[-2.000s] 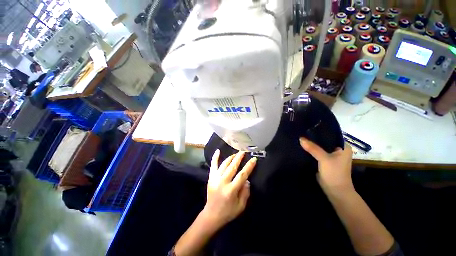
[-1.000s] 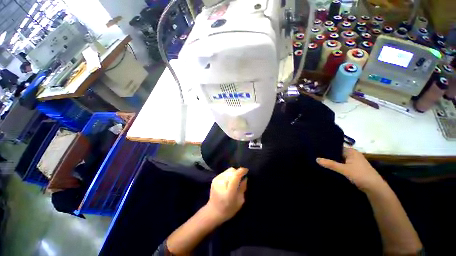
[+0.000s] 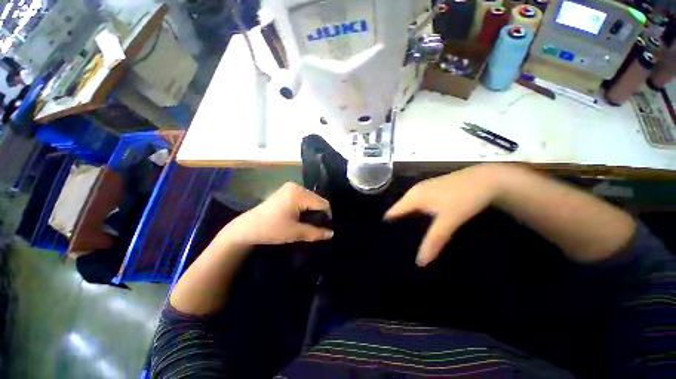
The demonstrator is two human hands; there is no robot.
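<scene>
The black garment (image 3: 356, 252) lies over the wearer's lap, below the white JUKI machine head (image 3: 341, 44). A dark fold of it stands up left of the rounded metal sewing arm end (image 3: 369, 175). The metal clamp (image 3: 368, 142) shows above that arm end, with no cloth seen under it. My left hand (image 3: 285, 216) pinches black cloth left of and below the arm end. My right hand (image 3: 445, 207) is over the cloth to the right, thumb and fingers apart; it does not visibly grip anything.
Black thread snips (image 3: 490, 137) lie on the white table (image 3: 578, 137). Behind are a brown parts box (image 3: 454, 72), a light-blue thread cone (image 3: 508, 58), more cones and a control panel (image 3: 582, 41) with a lit screen. Blue carts (image 3: 148, 222) stand at left.
The garment has come off the machine and down toward the lap, baring the arm end and snips. Both hands have moved nearer the wearer, and the view has tilted down.
</scene>
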